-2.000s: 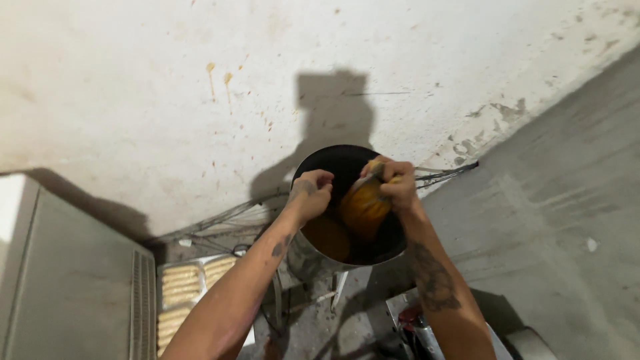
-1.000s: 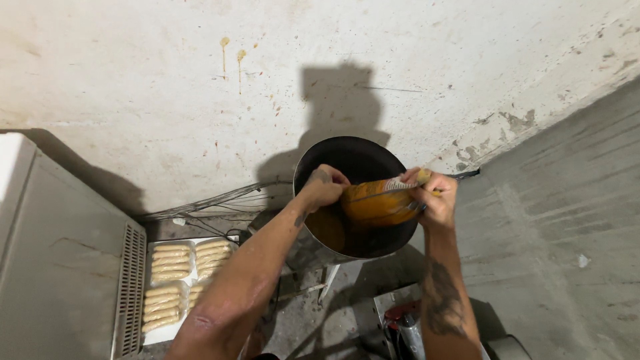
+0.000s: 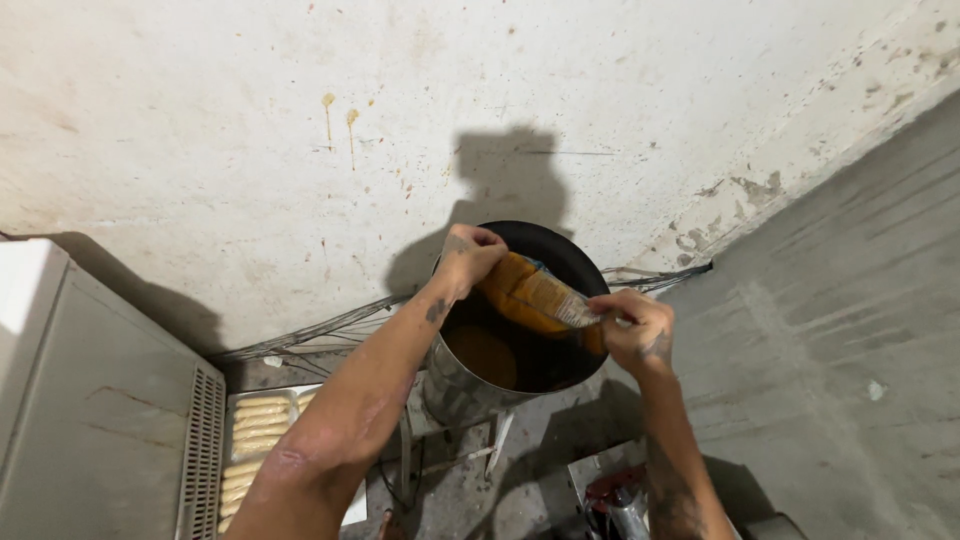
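An orange printed plastic bag [image 3: 536, 300] is stretched between my hands over a deep round metal pot [image 3: 469, 394] with a dark inside. My left hand [image 3: 474, 259] pinches the bag's upper left end near the pot's rim. At its lower right end, my right hand [image 3: 637, 326] grips the bag by the pot's right edge. Brown-orange contents [image 3: 484, 356] show low in the pot. The pot stands on a small stand with pale legs [image 3: 501, 442]. How full the bag is cannot be told.
A grey-white cabinet with a vent grille [image 3: 202, 450] stands at left. Beside it lie trays of pale sausage-shaped items [image 3: 259, 427]. Cables [image 3: 322, 326] run along the stained wall. A metal tool-like object [image 3: 626, 510] sits at lower right.
The bag, roughly level one second ago, now slants down to the right. My left hand has risen to the pot's far left rim, and my right hand sits lower than the left.
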